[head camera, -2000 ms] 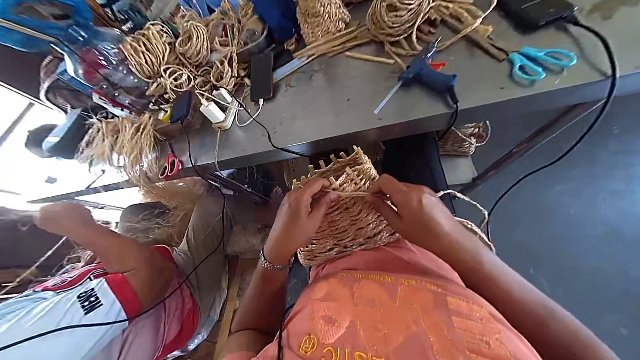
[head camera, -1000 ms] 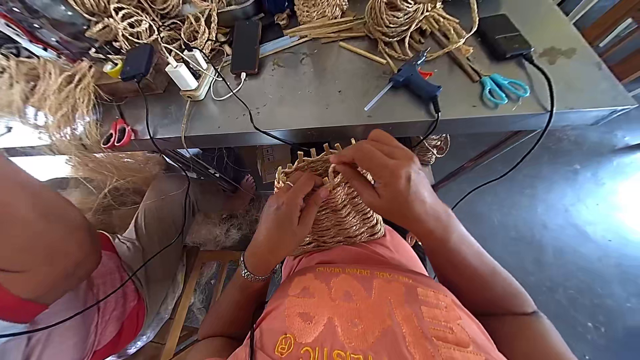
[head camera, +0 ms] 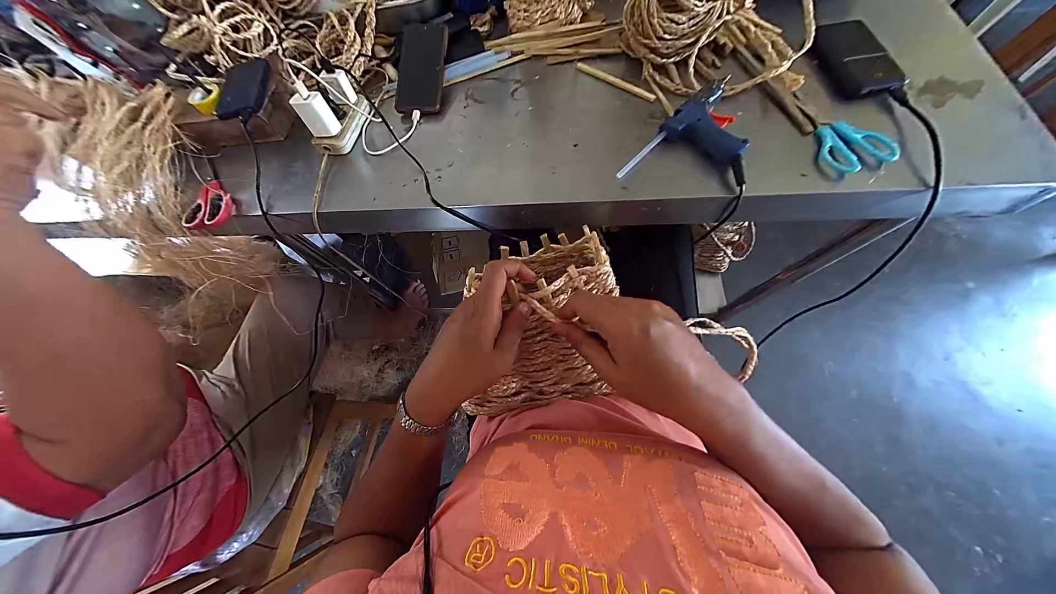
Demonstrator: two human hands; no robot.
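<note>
A woven natural-fibre basket (head camera: 549, 355) rests against my lap, with short stake ends standing up around its rim. My left hand (head camera: 483, 334) grips the rim near a stake on the basket's left side. Between the thumb and fingers of my right hand (head camera: 639, 342) is a twisted fibre cord (head camera: 540, 308), which runs across the near side of the rim toward my left fingertips. A loop of similar cord (head camera: 730, 334) shows to the right, beyond my right hand. The basket's lower part meets my shirt.
The metal table (head camera: 536, 144) carries a glue gun (head camera: 705, 132), teal-handled scissors (head camera: 854, 147), a phone (head camera: 421, 68), chargers (head camera: 316, 114), coiled cord (head camera: 681, 37) and red-handled scissors (head camera: 208, 206). Black cables hang over its edge. A co-worker's arm (head camera: 82, 346) is at left, beside loose fibre (head camera: 124, 157).
My right hand has moved from over the rim to its near right side, with the cord in its fingers. The co-worker's arm shows larger at left than two seconds ago. The view has shifted.
</note>
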